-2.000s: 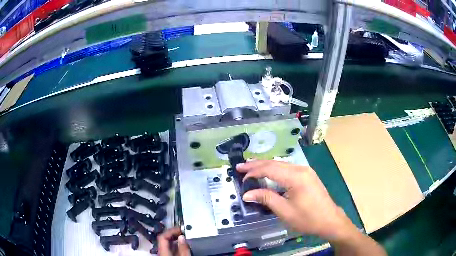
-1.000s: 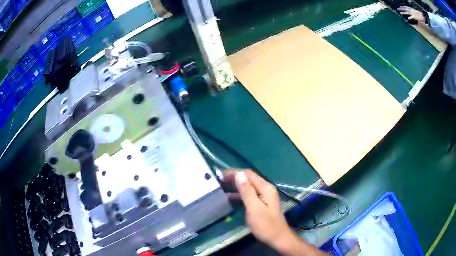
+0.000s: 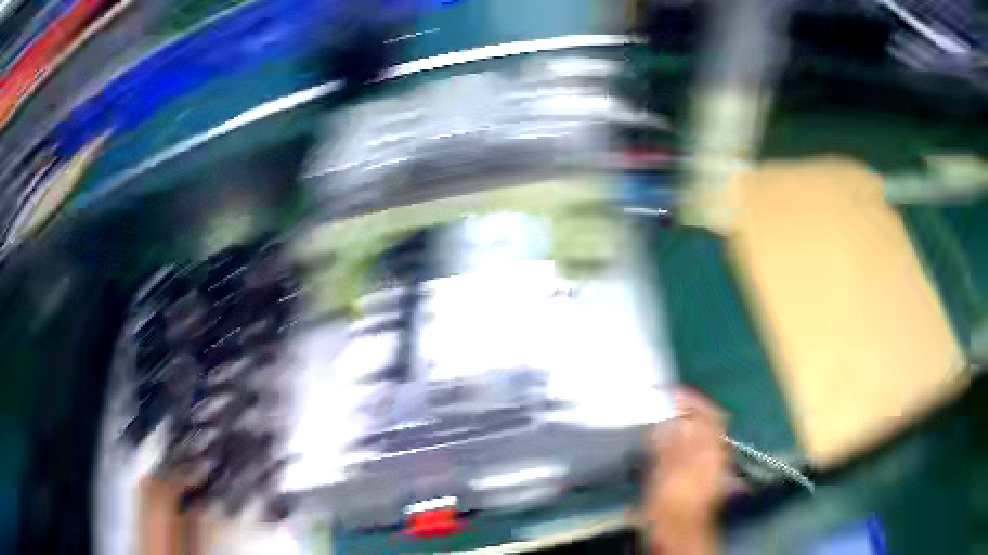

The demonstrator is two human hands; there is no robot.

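The frame is strongly blurred. The silver-grey press jig (image 3: 520, 358) fills the middle, with a pale yellow-green upright plate and a red button at its front. A dark handle housing (image 3: 406, 314) lies in it, left of the plate's white round area. My right hand (image 3: 689, 461) is at the jig's front right corner; its fingers are too blurred to read. My left hand (image 3: 168, 520) is a blurred skin-toned shape at the lower left, cut off by the bottom edge, beside rows of black handle housings (image 3: 217, 369). Whether it holds anything is hidden by the blur.
A brown board (image 3: 856, 314) lies on the green bench right of the jig. A pale upright post (image 3: 728, 130) stands behind between them. A thin hose (image 3: 764, 457) runs right from my right hand. A blue crate edge (image 3: 875, 533) shows at bottom right. Blue crates line the back left.
The view has swung back left, so the jig sits central again and the housings on the left show more. My left hand has come into view at lower left. My right hand remains by the jig's right corner.
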